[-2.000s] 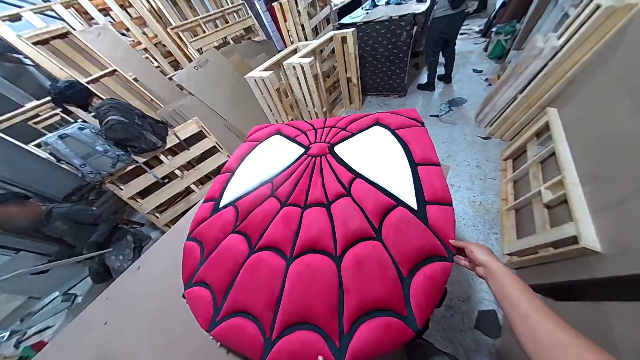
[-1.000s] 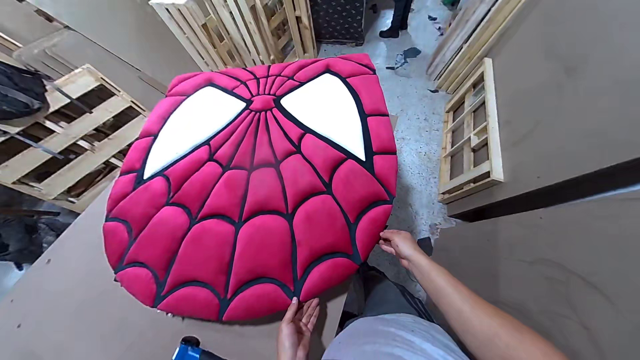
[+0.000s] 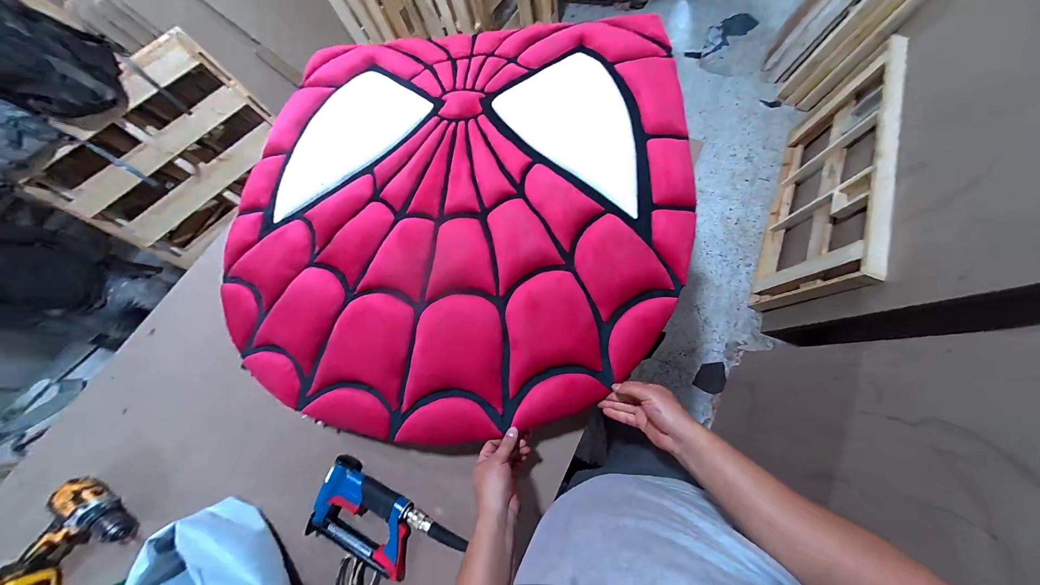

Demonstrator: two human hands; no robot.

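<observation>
A padded red upholstered panel [image 3: 459,333] with black web lines and two white eye shapes lies on a brown board-topped table [image 3: 195,431], its lower edge toward me. My left hand [image 3: 500,471] pinches that lower edge, thumb on top, at the end of a black line. My right hand [image 3: 650,410] holds the lower right edge, its fingers partly under the rim. Below the panel, left of my left hand, lies a blue and black pneumatic stapler [image 3: 361,516] with a hose attached.
A yellow cordless drill [image 3: 77,520] and a light blue cloth [image 3: 211,548] lie at the table's near left. Wooden frames stand left [image 3: 179,146] and right [image 3: 837,179]. Scraps lie on the speckled floor [image 3: 723,203]. A brown board surface [image 3: 877,439] is at my right.
My left hand has come into full view at the panel's lower edge. My right hand has shifted from the panel's right side to its lower right edge. The view has tilted down.
</observation>
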